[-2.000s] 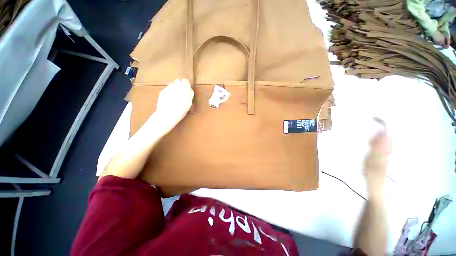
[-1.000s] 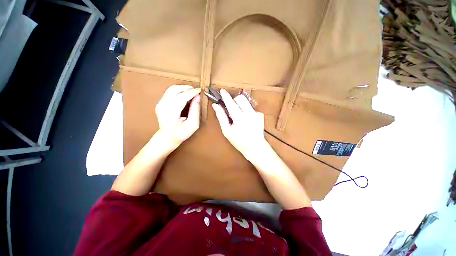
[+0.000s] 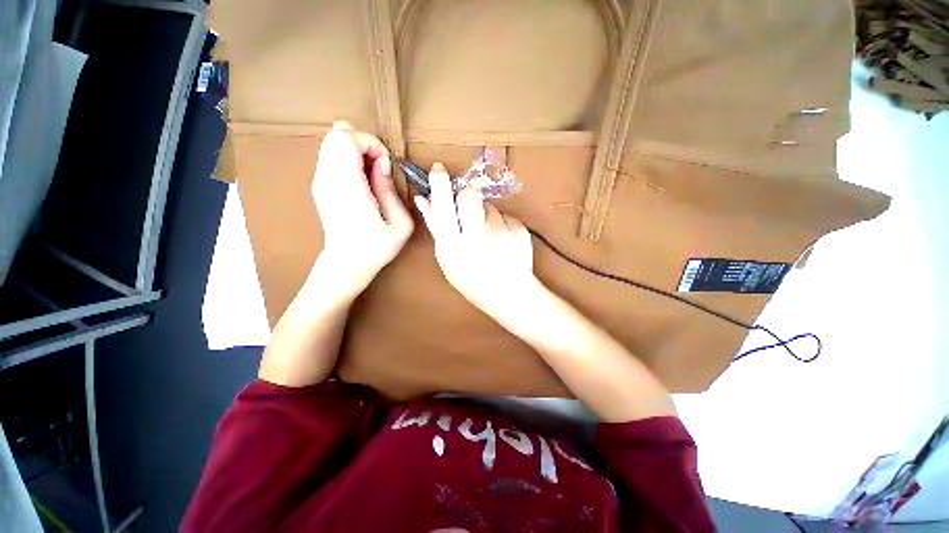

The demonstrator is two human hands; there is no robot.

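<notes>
A tan bag panel (image 3: 583, 344) lies in front of me on a white table, with a seam across it and a black woven label (image 3: 734, 276) at its right. My left hand (image 3: 359, 198) pinches at the lower part of the left strap (image 3: 383, 73), by the seam. My right hand (image 3: 473, 229) holds dark thread snips (image 3: 414, 175), their tips at that strap beside my left fingers. The snips' black cord (image 3: 645, 286) runs right across the panel to a loop. A crumpled clear-whitish piece (image 3: 491, 175) lies just beyond my right fingers. The right strap (image 3: 614, 135) lies free on the panel.
Brown strap bundles (image 3: 905, 52) lie at the upper right of the white table (image 3: 812, 437). Red-white plastic scraps (image 3: 882, 495) are at the lower right edge. A grey metal frame (image 3: 78, 323) stands on the left over a dark floor. Loose threads show on the panel.
My right hand has come from the table at the right to the left strap with the snips. Since the last earlier frame, the panel shows larger and the hands stay at the strap.
</notes>
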